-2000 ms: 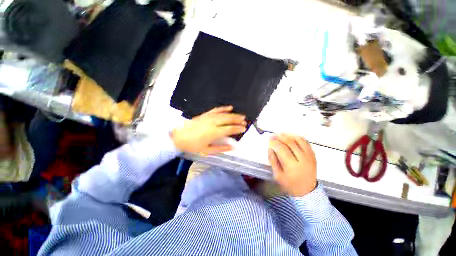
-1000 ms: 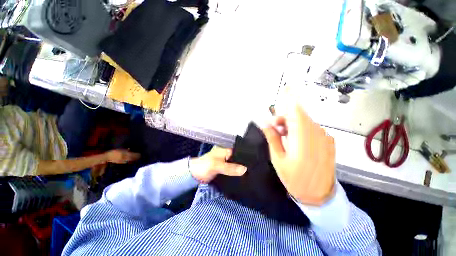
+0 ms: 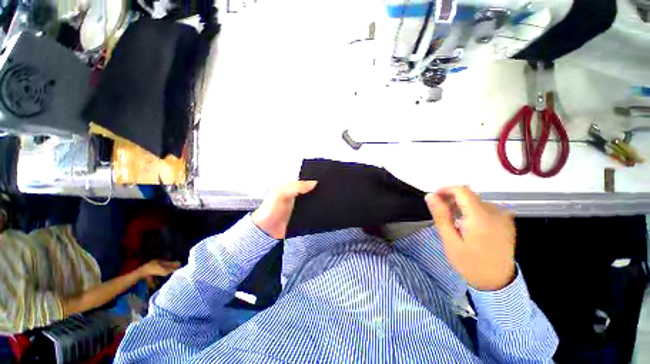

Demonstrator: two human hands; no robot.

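A black cut piece of cloth [image 3: 349,197] is held up over the front edge of the white sewing table, above my lap. My left hand [image 3: 281,206] holds its left side, with the thumb on top of the cloth and the fingers hidden behind it. My right hand [image 3: 474,234] pinches its right corner between thumb and fingertips. The cloth narrows towards the right hand. The sewing machine's needle area [image 3: 430,77] is beyond the cloth, and the cloth does not touch it.
Red-handled scissors [image 3: 533,142] and small yellow-green handled tools [image 3: 618,149] lie on the right of the table. A dark pile of cut pieces [image 3: 146,82] lies over brown cardboard [image 3: 146,165] at left. Another person's arm [image 3: 107,288] shows at lower left.
The cloth was flat on the table, then was lifted to my lap. It is now stretched sideways between both hands at the table edge. The view has shifted.
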